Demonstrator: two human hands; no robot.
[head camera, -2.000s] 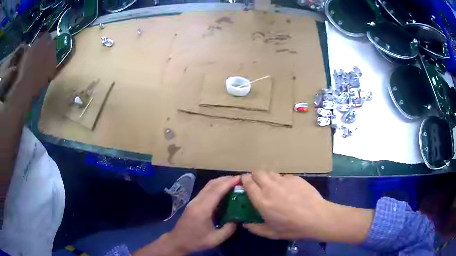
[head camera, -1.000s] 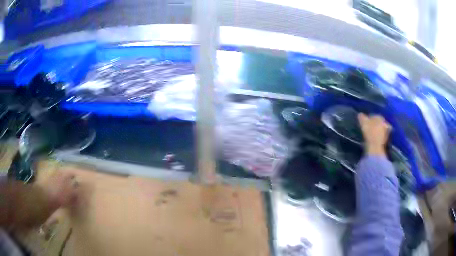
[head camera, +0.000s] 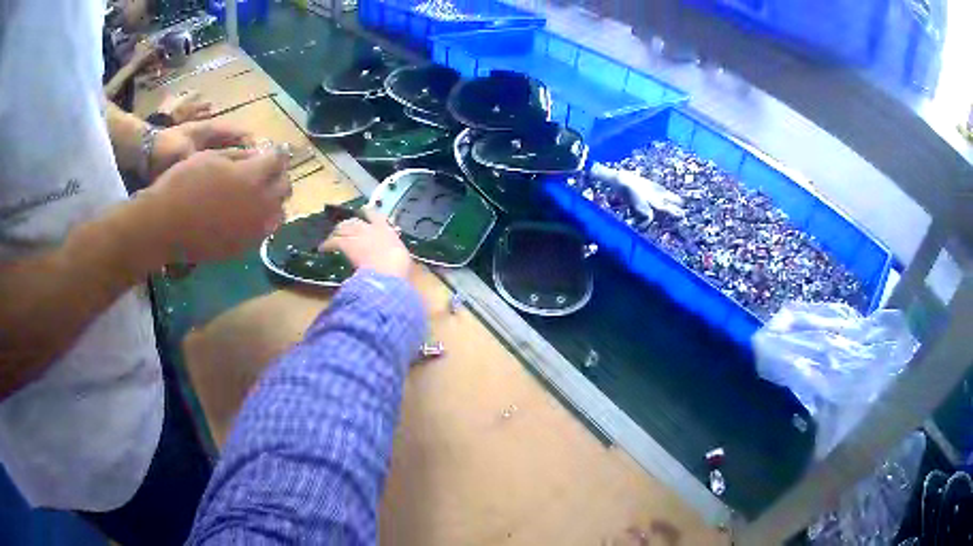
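My left hand (head camera: 368, 243) reaches in from the bottom left in a blue checked sleeve. Its fingers are on a dark green housing (head camera: 293, 256) with a silver rim, at the bench's back edge, and appear to grip it; the fingertips are partly hidden. Another green housing (head camera: 453, 219), with a dark recess, lies just beyond my hand. My right hand is out of the picture.
A coworker's hands (head camera: 229, 192) are close on the left. More housings (head camera: 501, 101) lie on the green strip (head camera: 629, 363). A blue bin (head camera: 736, 229) holds small parts and a white glove. Silver pieces (head camera: 430, 350) lie on the cardboard (head camera: 469, 459). A plastic bag (head camera: 838, 352) is at right.
The view has swung to the right, then far to the left. My right hand, earlier on the housings at the right, has left the picture. My left hand now shows at a housing on the left.
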